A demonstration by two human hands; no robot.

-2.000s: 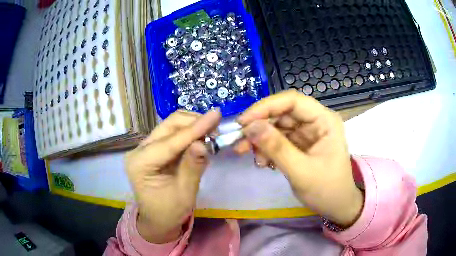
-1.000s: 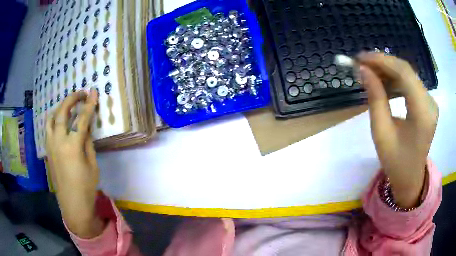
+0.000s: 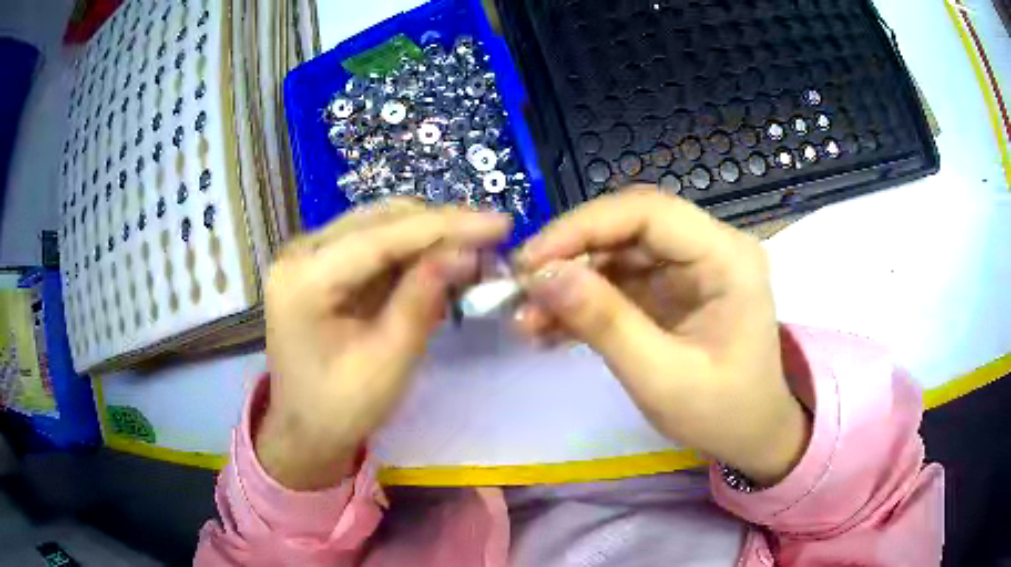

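Observation:
My left hand (image 3: pixel 360 299) and my right hand (image 3: pixel 665 299) meet in front of the blue bin. Between their fingertips is a short white cylinder (image 3: pixel 489 296), blurred. A dark bit shows at its left end, by my left fingertips; its exact form is hidden. The blue parts bin (image 3: pixel 297 138) holds a heap of small silver metal parts (image 3: pixel 429 133), some with pale discs and centre holes. The black component tray (image 3: pixel 710 204) has rows of round pockets, with several shiny pieces (image 3: pixel 808 152) in pockets near its right end.
White carrier boards (image 3: pixel 144 260) are stacked left of the bin, with dark dots and tan marks. A green label (image 3: pixel 383 55) lies at the bin's far edge. Yellow tape (image 3: pixel 554 471) runs along the near table edge. A blue item with yellow paper (image 3: pixel 24 349) is at far left.
My left hand has left the white boards and my right hand has left the black tray; both have come together around the white cylinder. The view has shifted slightly.

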